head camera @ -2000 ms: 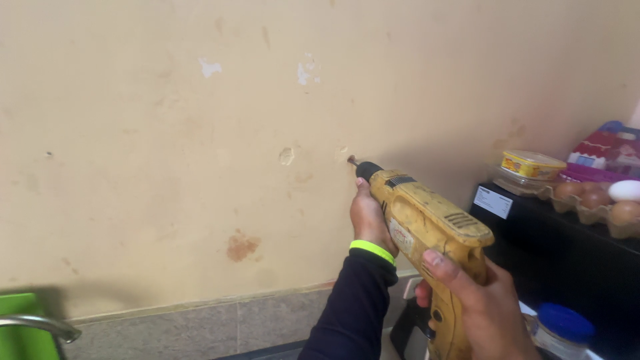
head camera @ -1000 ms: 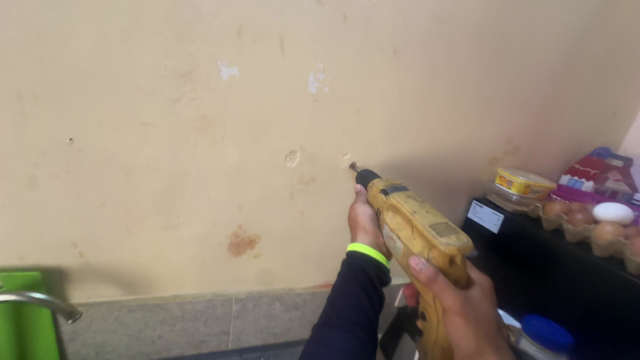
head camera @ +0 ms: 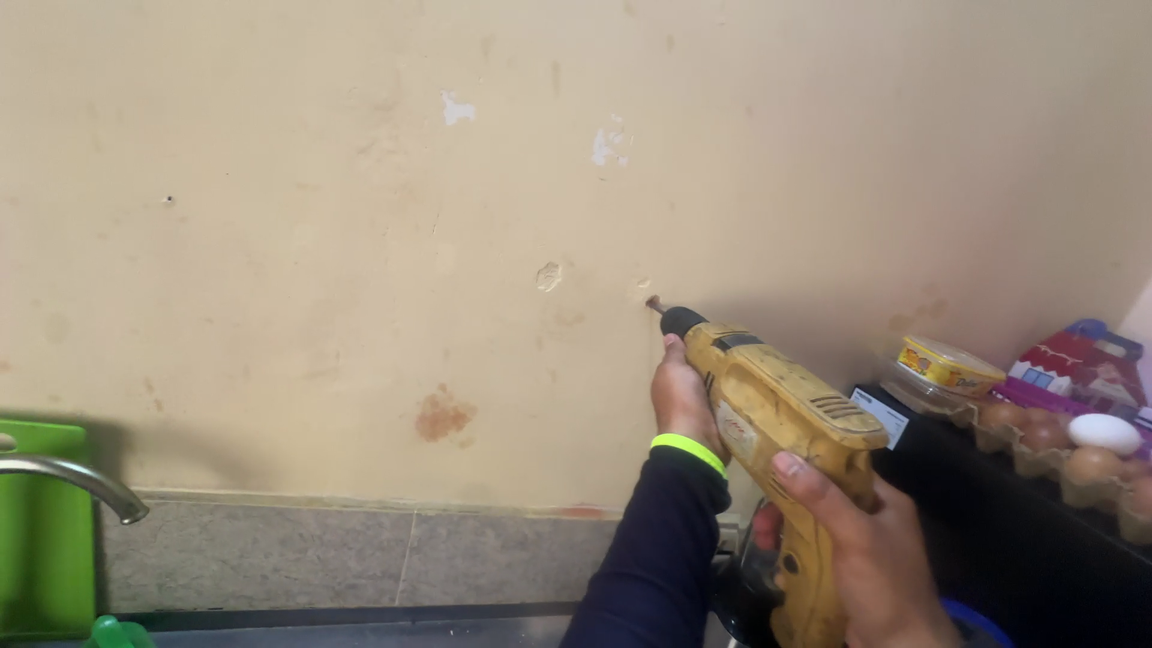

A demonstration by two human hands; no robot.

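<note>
A worn yellow power drill points up and left at a painted beige wall. Its bit meets the wall or stands very close to it, just below a small chipped spot; contact cannot be told. My right hand grips the drill's handle from behind, thumb on the near side of the body. Under the front of the drill, behind the black chuck, my left hand supports the body, its fingers mostly hidden. A dark sleeve with a bright yellow cuff covers the left arm.
Eggs in a carton tray and a yellow-labelled plastic tub rest on a black appliance at right. A metal faucet and a green board are at lower left. Grey tiles line the wall's base.
Both hands keep their hold on the drill. Against the wall marks, the bit has shifted slightly, now just below the small chipped spot. The view has moved a little.
</note>
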